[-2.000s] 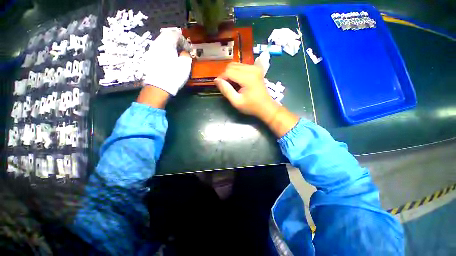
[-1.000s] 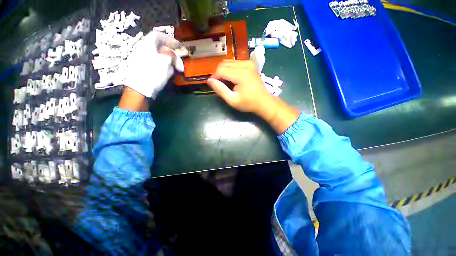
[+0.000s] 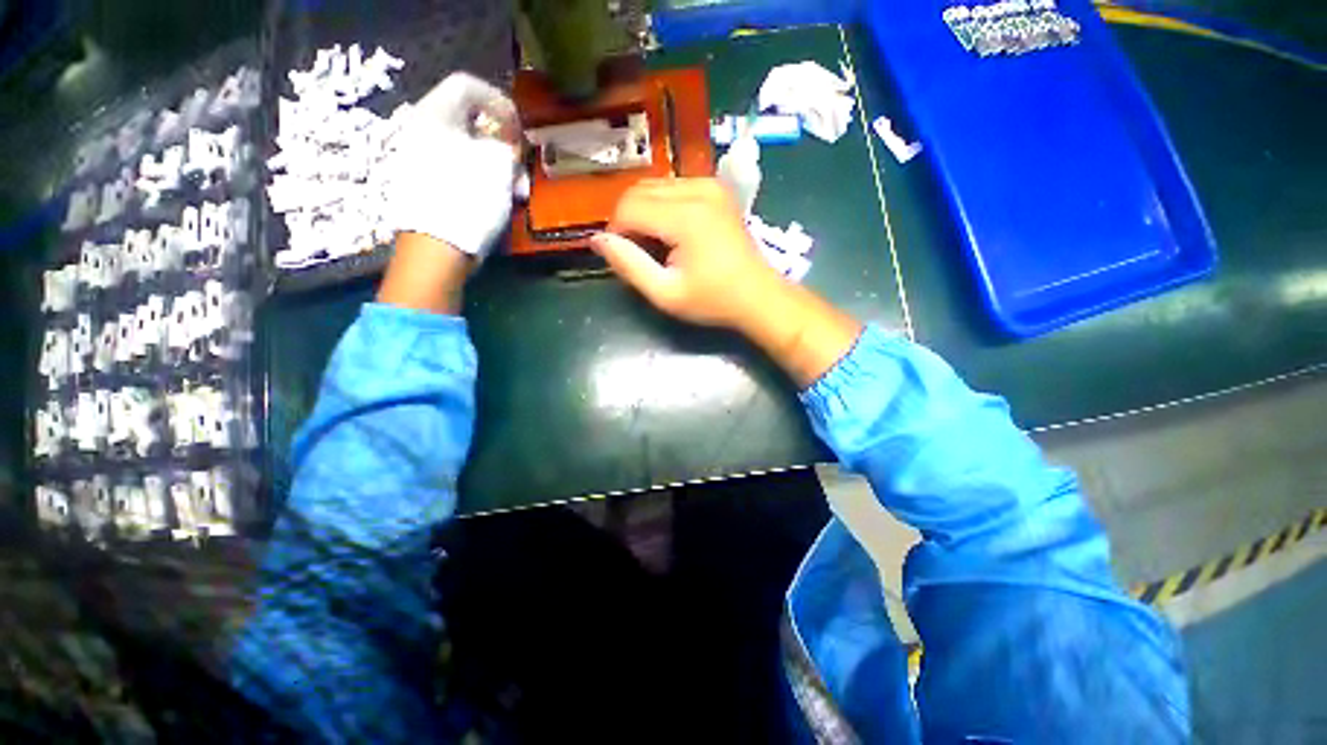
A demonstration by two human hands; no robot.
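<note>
An orange press base [image 3: 568, 204] carries a silvery-white fixture [image 3: 594, 146] with a white part lying in it. My left hand [image 3: 454, 172], in a white glove, is at the left edge of the base, fingers curled; whether a small part is between them is unclear. My bare right hand [image 3: 687, 251] is at the base's front right, fingers curled and thumb towards the front edge; its fingertips are partly hidden. A whitish bottle [image 3: 739, 172] shows just behind the right hand. The dark green press head [image 3: 571, 41] is above the fixture.
A dark tray heaped with white parts [image 3: 332, 160] is left of the press. Blister trays [image 3: 138, 335] lie far left. A crumpled wipe [image 3: 808, 96], blue cylinder [image 3: 768, 128] and loose white parts [image 3: 782, 245] are right. A blue tray [image 3: 1041, 189] holds assemblies [image 3: 1011, 26] at its far end.
My left hand first drew left and down from the fixture, then moved slightly up and right, with its fingers more curled. My right hand has stayed near the base's front right.
</note>
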